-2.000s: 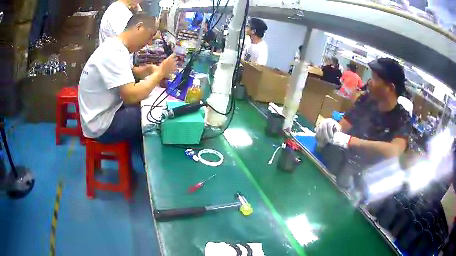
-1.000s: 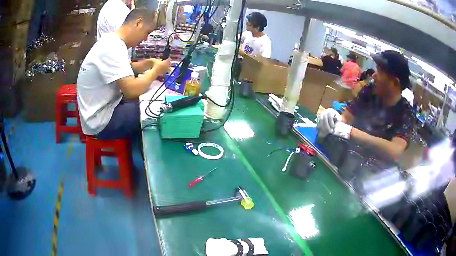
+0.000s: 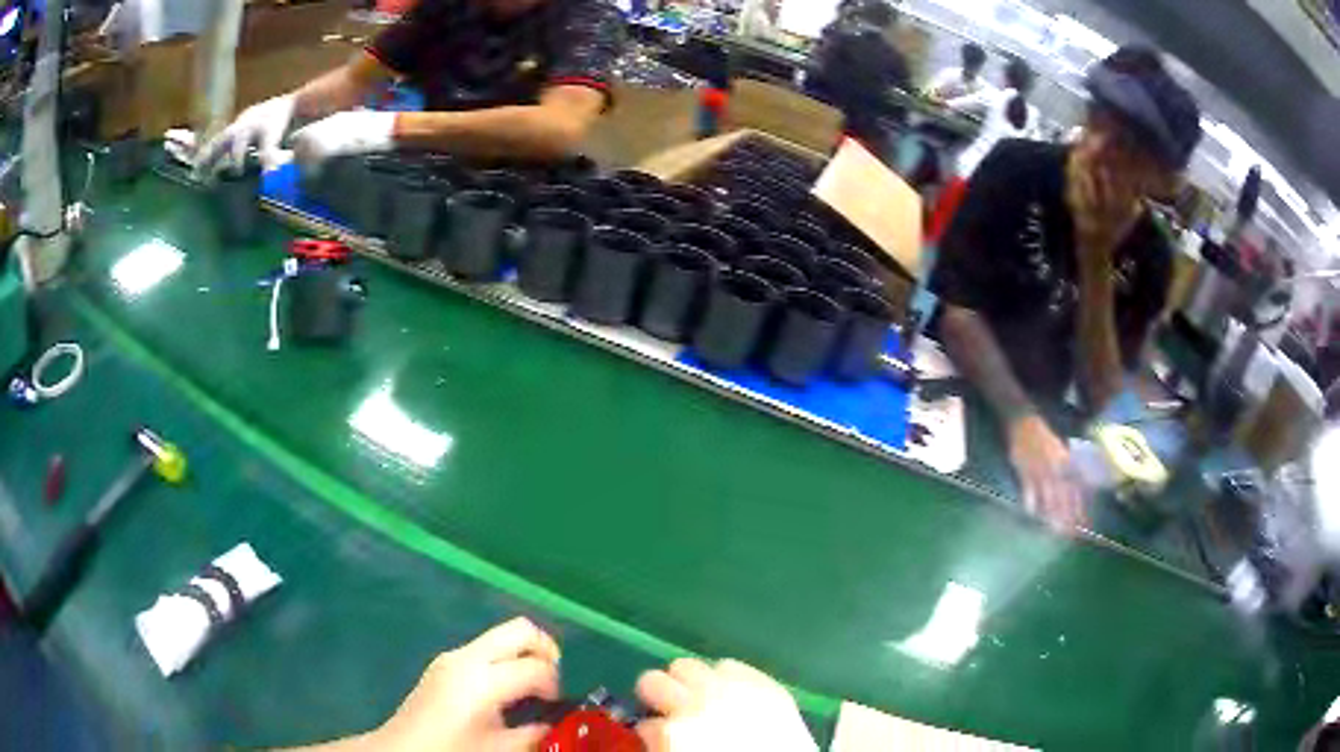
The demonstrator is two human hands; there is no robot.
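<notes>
My left hand (image 3: 492, 686) and my right hand (image 3: 720, 708) are at the bottom edge of the head view, partly cut off. Between them is a red end cap (image 3: 591, 732) with a small dark and shiny part at its top. The fingers of both hands curl against this piece from either side. Its lower part is cut off by the frame edge. A part-built unit (image 3: 321, 297), a dark cylinder with a red top and a white wire, stands on the far side of the green belt (image 3: 588, 470).
Rows of black housings (image 3: 617, 275) stand on a blue mat (image 3: 852, 409) across the belt, before an open carton (image 3: 867, 191). Mallet (image 3: 103, 514), screwdriver (image 3: 56, 479), coiled cable (image 3: 59, 370) and wrapped white bundle (image 3: 207, 608) lie left. Cardboard (image 3: 911, 733) is right. Two people sit opposite.
The view has swung right. Both my hands and the red end cap have come into view at the bottom. The tools now show farther left, and the rows of housings show fully.
</notes>
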